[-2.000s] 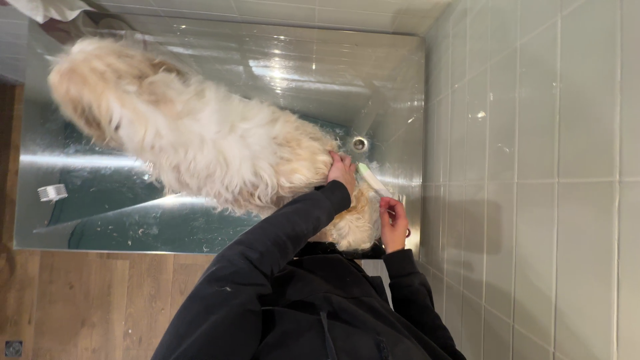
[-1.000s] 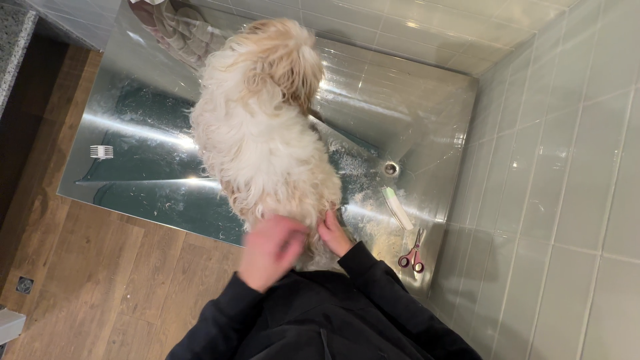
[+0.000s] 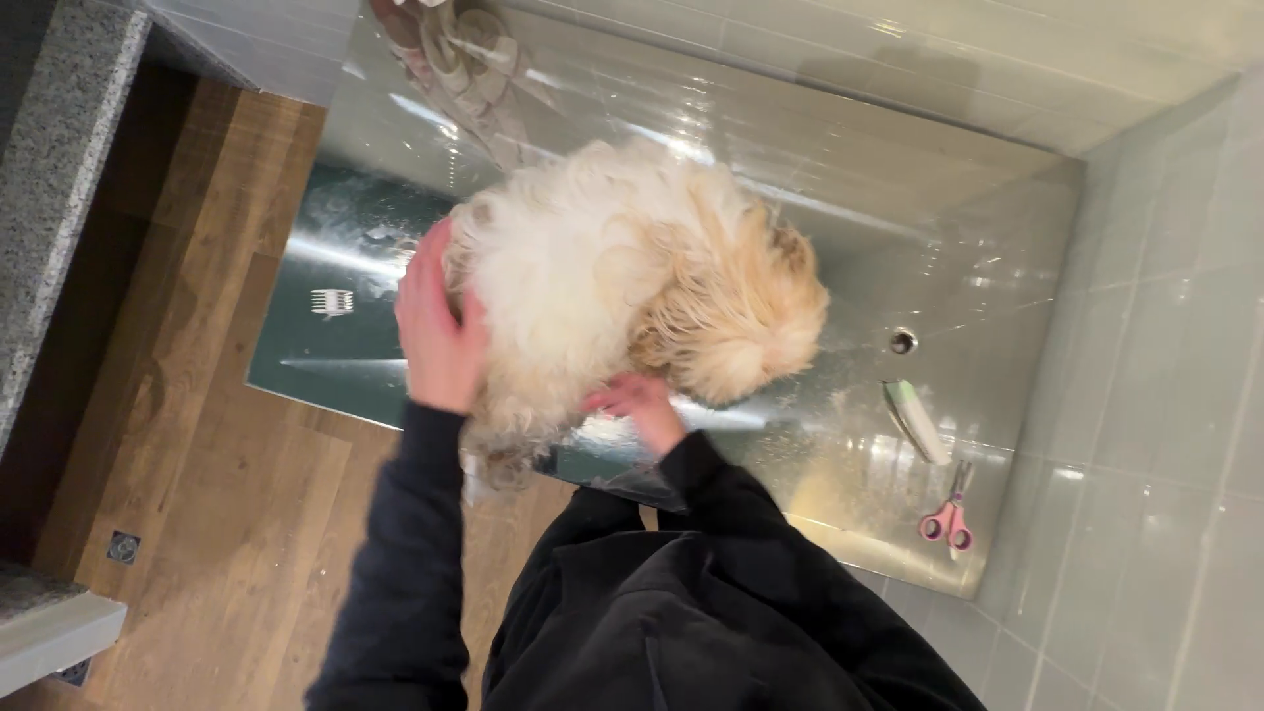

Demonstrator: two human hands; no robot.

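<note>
A long-haired cream and tan dog (image 3: 592,267) stands on the metal tub, its head toward the right. My left hand (image 3: 439,326) lies against the dog's left-hand end in view, fingers spread and slightly blurred. Against the fur near the tub's front edge is my right hand (image 3: 640,403); its fingertips are partly blurred, and I see no tool in it. Pink-handled scissors (image 3: 950,521) lie at the tub's right front corner. Just behind them is a pale green and white comb-like tool (image 3: 916,423). A white clipper guard comb (image 3: 332,302) lies at the left.
The metal tub (image 3: 987,247) has a round drain (image 3: 903,341) at the right and loose hair on its floor. A crumpled towel (image 3: 474,79) hangs at the back left. Tiled walls (image 3: 1136,395) border the back and right. A speckled stone counter (image 3: 69,158) stands at far left.
The dog has turned, so its head now points right rather than up. My right hand held scissors two seconds ago; they now lie on the tub. The view has shifted.
</note>
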